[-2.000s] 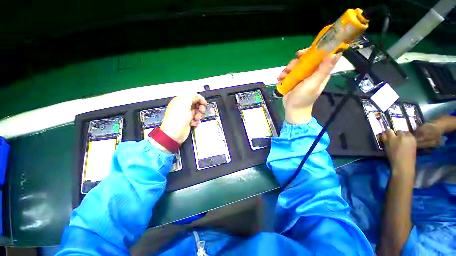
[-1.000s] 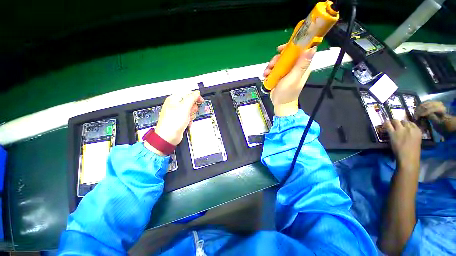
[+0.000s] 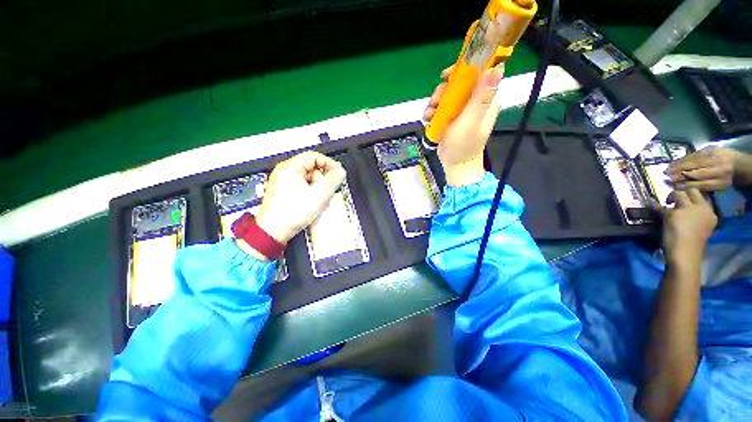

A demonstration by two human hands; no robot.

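Note:
A black foam tray [image 3: 375, 247] holds several opened smartphones in its slots, each with a pale battery. My left hand [image 3: 298, 191], with a dark red wristband, is over the upper end of the third phone [image 3: 337, 235] from the left. Its fingers are curled with the fingertips together; I cannot tell if they pinch a screw. My right hand [image 3: 463, 132] holds the yellow-orange electric screwdriver [image 3: 472, 74], nose down, near the top of the rightmost phone [image 3: 407, 188]. The nose seems to be above the tray, not visibly on a screw.
A black cable [image 3: 505, 177] hangs across my right forearm. Another tray [image 3: 540, 189] lies to the right, where another person's hands [image 3: 691, 202] work at phones. A white square piece [image 3: 633, 133] lies there. A blue bin [image 3: 7, 284] is at the left edge.
The screwdriver and my right hand have moved left, and the cable with them. My left hand has stayed over the same area, its fingers now more curled. The other person's hands have shifted.

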